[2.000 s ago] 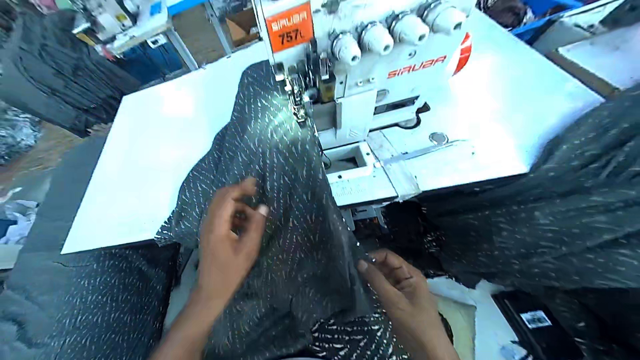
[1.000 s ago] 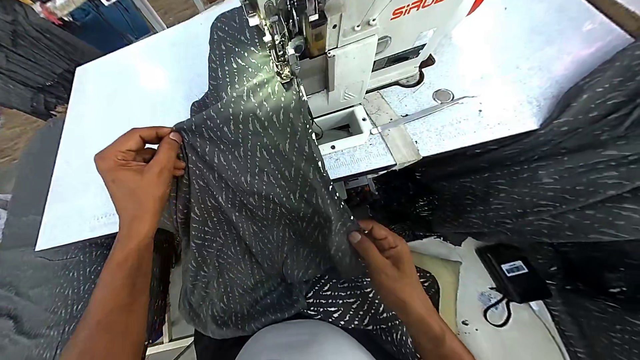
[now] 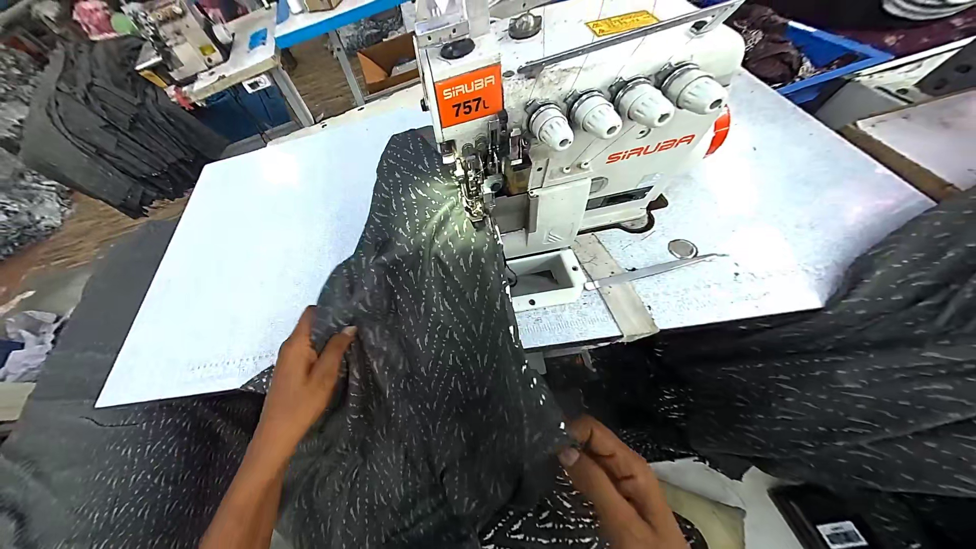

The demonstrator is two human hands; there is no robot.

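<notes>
Dark grey fabric with white dashes (image 3: 427, 343) runs from my lap up over the table edge to the lit presser foot (image 3: 474, 206) of a white Siruba overlock machine (image 3: 640, 130). My left hand (image 3: 309, 374) pinches a fold at the cloth's left side between thumb and fingers. Lower right, my right hand (image 3: 618, 480) grips the right edge of the cloth at a corner, thumb against fingertips. Between that hand and the foot the cloth's edge slants down, with white marks along it. The needle area is partly hidden by machine parts.
Metal tweezers (image 3: 656, 271) and a small round metal disc (image 3: 682, 248) lie on the white table (image 3: 259, 221) right of the machine. More dark patterned fabric (image 3: 862, 366) drapes at the right. A black item with a label (image 3: 820, 518) lies lower right. Another sewing machine (image 3: 179, 34) stands behind.
Two seconds ago my left hand lay over the cloth with curled fingers; one second ago it held the cloth's left edge out. It now holds a fold closer in. The view has shifted.
</notes>
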